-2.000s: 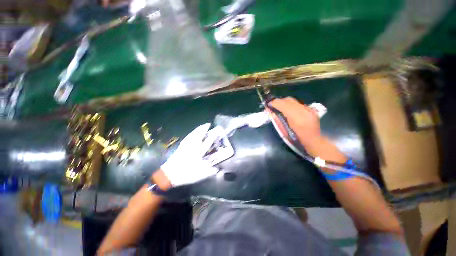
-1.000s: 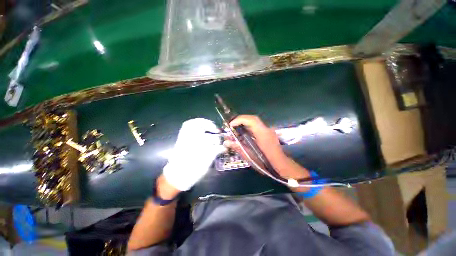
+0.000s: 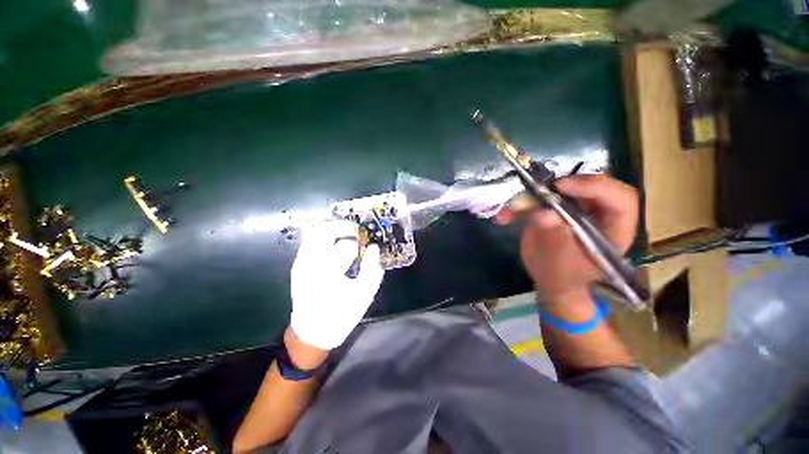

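My left hand, in a white glove, holds the left part of a white square housing on the dark green bench. The housing is open, with coloured parts and a circuit board inside; my fingers hide its left side. My right hand, bare with a blue wrist strap, holds a soldering iron raised, its tip pointing up and left, away from the housing. A cable in crinkled clear plastic runs right from the housing to my right hand's fingers.
Loose brass contact strips lie at the left, beside a cardboard strip and a dense brass pile. One strip lies apart. The clear plastic hood hangs above the far rail. Cardboard and a dark block stand at the right.
My right hand has moved right, away from the housing, with the iron. The housing is now more exposed under my left hand. The view has shifted, so the hood sits higher.
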